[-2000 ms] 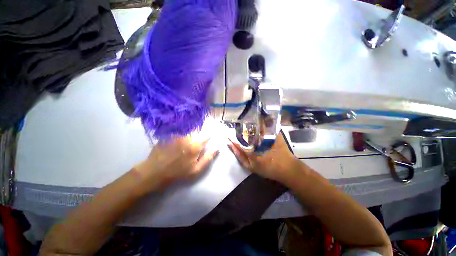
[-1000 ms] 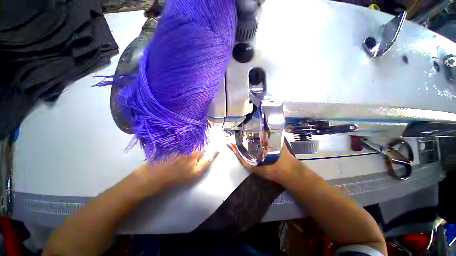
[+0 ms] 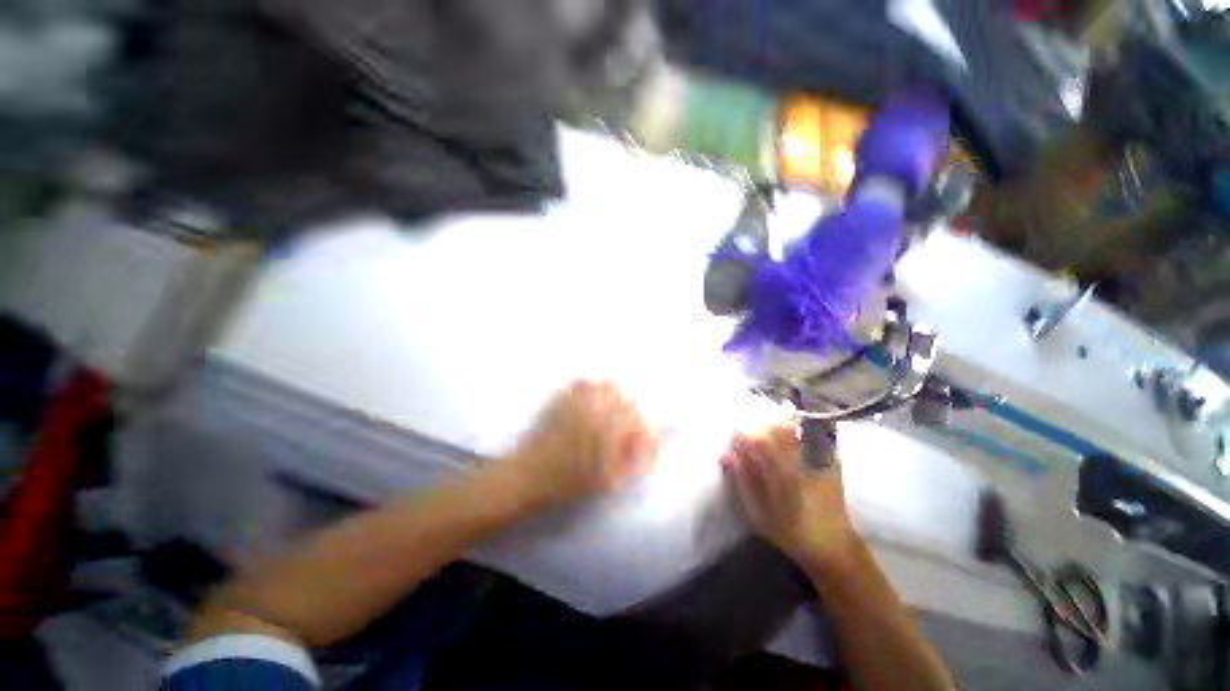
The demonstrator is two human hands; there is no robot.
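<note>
My left hand is blurred, its fingers curled, over the bright white area at the front of the table. My right hand lies just in front of the sewing machine's needle area, beside the metal foot parts. A dark panel runs from under my right hand over the front edge towards my lap. Glare hides any pale cloth and the fingertips, so I cannot tell what either hand grips. The purple tassel hangs behind the needle area.
A blurred pile of dark cut panels lies at the back left. The machine head extends to the right. Scissors and a dark-red handle lie at the right. Red cloth shows at the far left.
The view has swung left and back, so the machine shows smaller and further right. My left hand has moved away from the needle and tassel; my right hand stays near the needle area.
</note>
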